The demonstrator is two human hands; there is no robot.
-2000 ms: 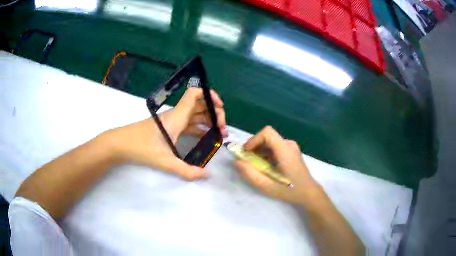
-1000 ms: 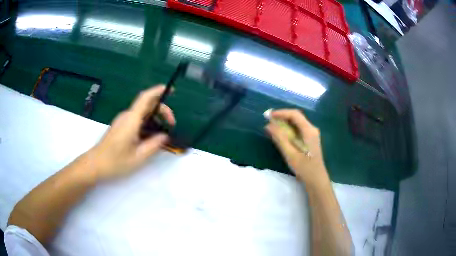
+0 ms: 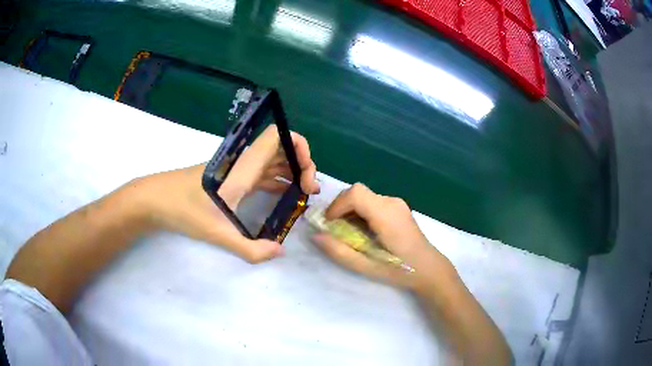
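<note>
My left hand holds a black phone middle frame tilted above the white work sheet. Its see-through window faces me, and the end with the orange-gold strip points to the lower right. My right hand grips a pale yellow-green hand tool. The tool's whitish end is right beside the orange-gold end of the frame; blur hides whether they touch. Its thin end points to the lower right, out of my fist.
Two more frames lie on the dark green conveyor belt: one behind my left hand, one farther left. A red mesh tray and a clear plastic bag lie beyond. Grey machine housing stands right.
A second ago my left hand held a blurred frame over the belt, with the tool apart from it. Now both hands are nearer together over the white sheet, and the tool is at the frame's end.
</note>
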